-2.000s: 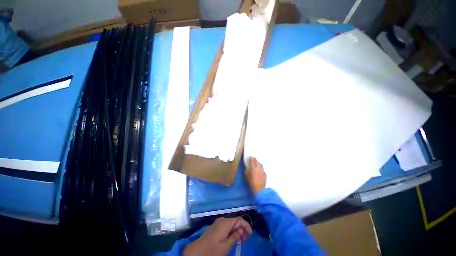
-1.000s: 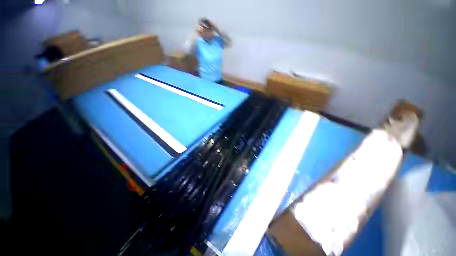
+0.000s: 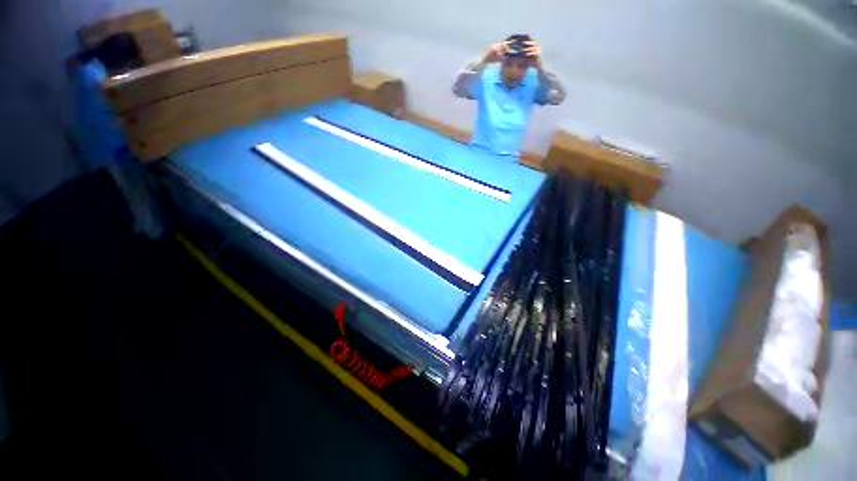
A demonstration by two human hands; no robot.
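Note:
Neither of my hands is in the picture. A bundle of shiny black strips lies across the blue-covered bench and hangs over its near edge. To its right a long white strip lies beside wrinkled clear film. An open long carton with white material inside is at the right. On the left part of the bench lie two white strips, a near one and a far one, each with a black strip along it.
A person in light blue stands behind the bench, both hands raised to the head. Another person is partly visible at the far left. Long cartons stand at the bench's far end. A red coiled cable hangs at the near edge, above a yellow floor line.
My view has swung left and both my hands have left the picture. The large white sheet is mostly out of view at the right. More of the bench's left part shows.

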